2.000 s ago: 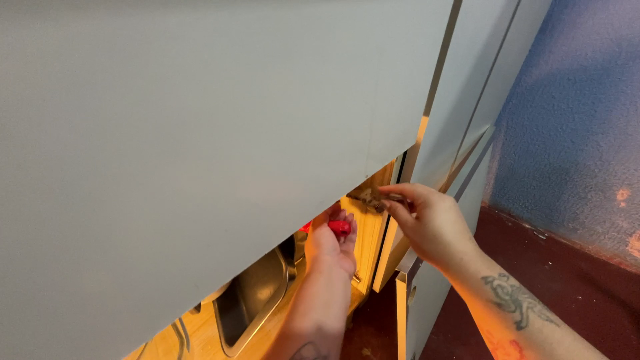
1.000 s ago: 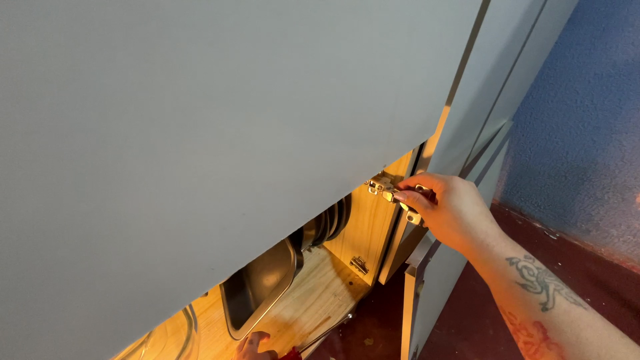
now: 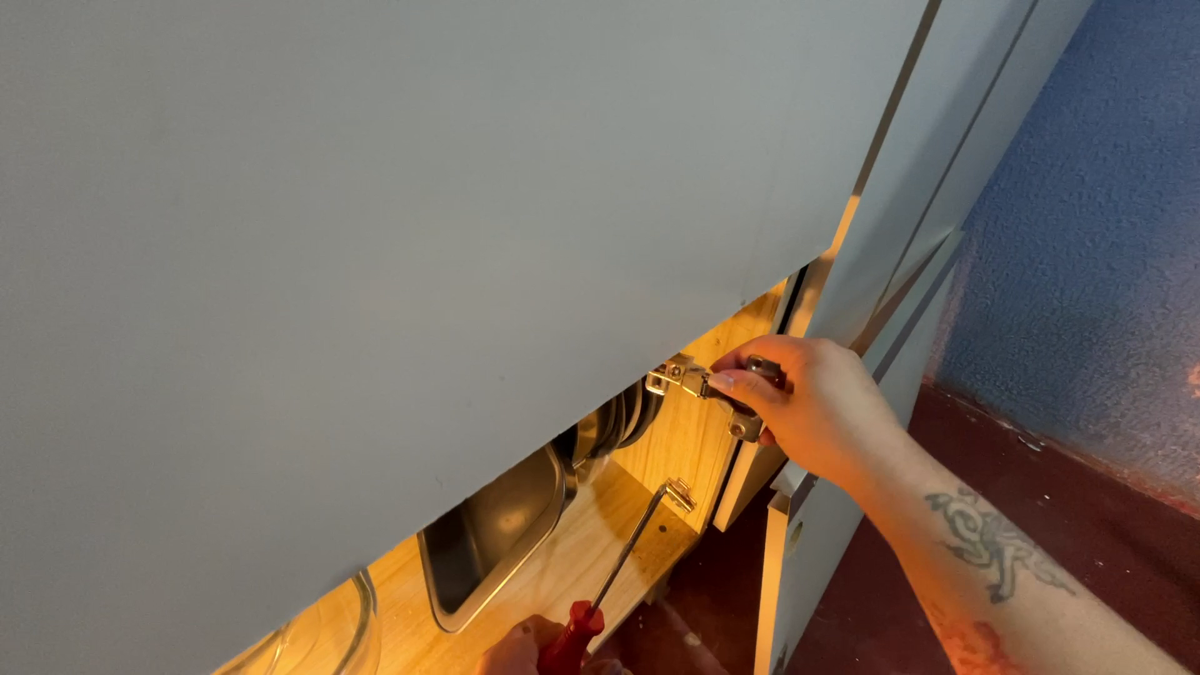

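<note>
My right hand [image 3: 811,412] pinches a metal concealed cabinet hinge [image 3: 694,380] between thumb and fingers, beside the wooden side panel [image 3: 694,450] of the cabinet. The hinge's arm lies at that panel and its cup end is partly hidden by my fingers. Low in the view my left hand [image 3: 525,645], cut off by the bottom edge, holds a screwdriver with a red handle [image 3: 574,637]. Its shaft points up and right, the tip at or near a metal mounting plate [image 3: 679,495] low on the same panel; I cannot tell whether they touch.
A large grey panel [image 3: 422,281] covers the upper left. Inside the cabinet are a dark metal baking pan [image 3: 497,534], several dark round pans [image 3: 619,422] and clear glassware [image 3: 361,619]. A detached-looking panel [image 3: 825,562] stands at right, near a blue wall [image 3: 1078,281] and dark red floor [image 3: 937,544].
My left hand moved down from beside the right hand, then the screwdriver's tip came to the lower plate. My right hand has stayed at the upper hinge.
</note>
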